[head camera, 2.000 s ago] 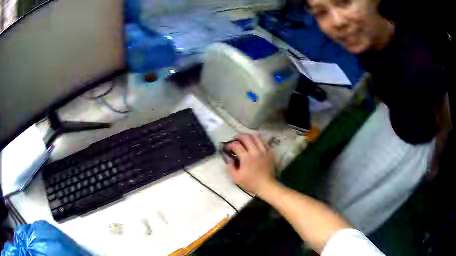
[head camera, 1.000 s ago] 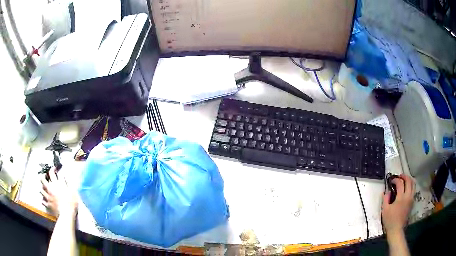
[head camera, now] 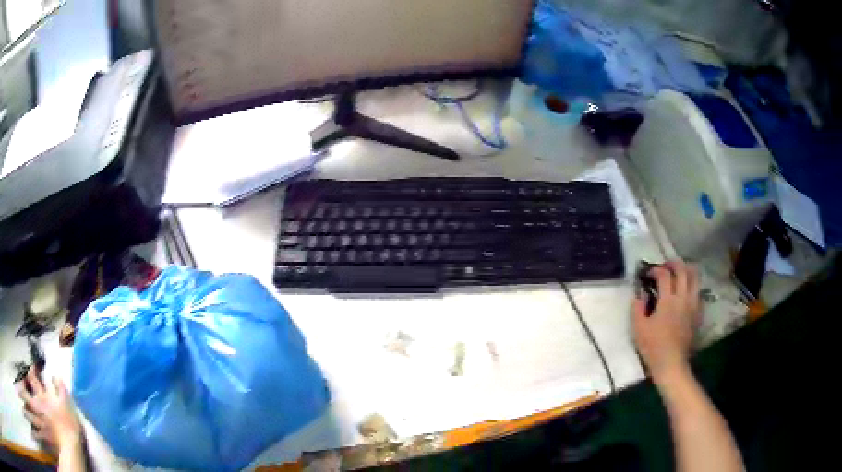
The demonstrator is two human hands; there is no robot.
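Observation:
My right hand (head camera: 667, 318) rests over the small black computer mouse (head camera: 648, 288), to the right of the long black keyboard (head camera: 448, 235). My left hand (head camera: 51, 410) lies at the desk's left edge, its fingertips at a small dark spiky object (head camera: 35, 355); whether it grips this is unclear. The tied bright blue plastic bag (head camera: 198, 373) sits between my left hand and the keyboard. The monitor (head camera: 351, 46) stands behind the keyboard, its screen pale and blurred.
A black inkjet printer (head camera: 78, 175) with paper on top stands at left. White papers (head camera: 245, 157) lie below the monitor. A white label printer (head camera: 697, 171) stands at right, with dark objects (head camera: 759, 253) beside it. The mouse cable crosses the desk (head camera: 517, 369).
The view has turned rightward since one second ago, so the desk items appear further left. My right hand stays on the mouse and my left hand stays by the spiky object.

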